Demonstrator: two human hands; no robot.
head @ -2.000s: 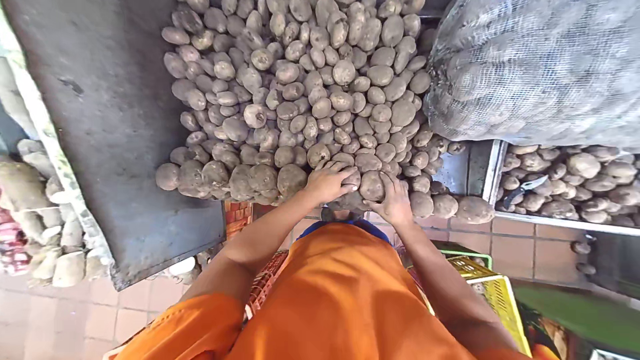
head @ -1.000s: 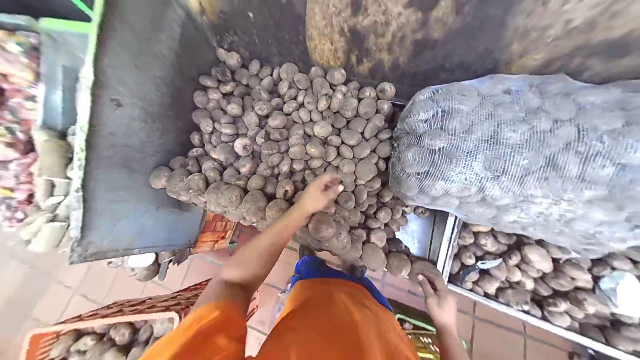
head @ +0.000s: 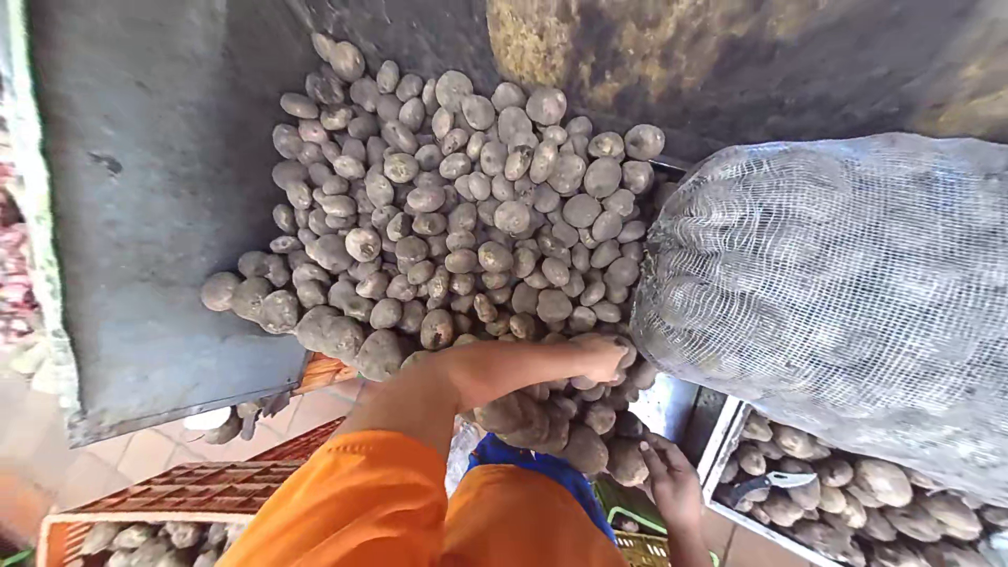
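Note:
A large heap of soil-covered potatoes lies in front of me, with bigger ones lined along its near edge. My left hand is at the heap's right side, close to the mesh sack, with its fingers curled around a potato there. Lower down, my right hand touches the potato at the right end of the near edge; its fingers are partly spread. The lower part of the heap is partly hidden by my left forearm.
A full mesh sack rests at the right above a bin of potatoes, where a folding knife lies. A dark metal panel stands at the left. Plastic crates sit below on the tiled floor.
My left hand has moved right across the heap toward the mesh sack. My right hand has gone from the near middle of the heap to its right end. The view has shifted.

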